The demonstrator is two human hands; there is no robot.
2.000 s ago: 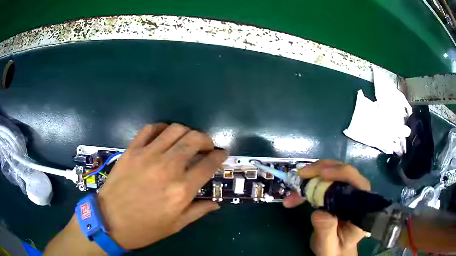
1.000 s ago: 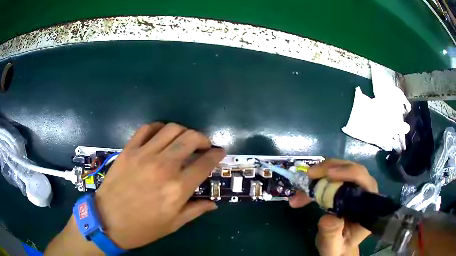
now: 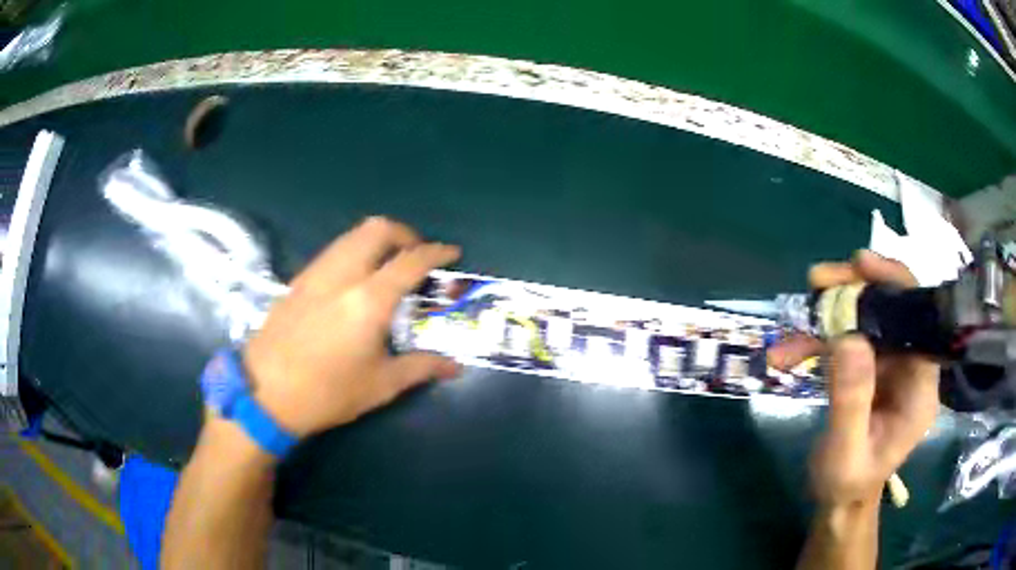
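Note:
The open power strip base (image 3: 607,362) lies slightly slanted on the dark bench, its circuit board and metal contacts facing up and blurred. Blue and yellow lead wires (image 3: 474,298) show near its left end. My left hand (image 3: 334,323), with a blue wrist strap (image 3: 243,403), spans the strip's left end, fingers at the far edge and thumb at the near edge. My right hand (image 3: 875,390) grips the black glue gun (image 3: 902,320) over the strip's right end. Its pale nozzle (image 3: 744,305) points left near the strip's far edge. Whether the tip touches is unclear.
A plastic-wrapped white cord (image 3: 206,239) lies at the left. A chipped white rail (image 3: 490,69) runs along the back, with a green surface (image 3: 557,28) behind it. White cloth (image 3: 930,239) lies far right, plastic bag (image 3: 986,462) near right. A cream stick (image 3: 897,490) lies beside my right wrist.
The view has shifted left. The strip shows further right and tilted. My left hand has moved from mid-strip to its cord end. The nozzle has shifted relative to the board and now points more level.

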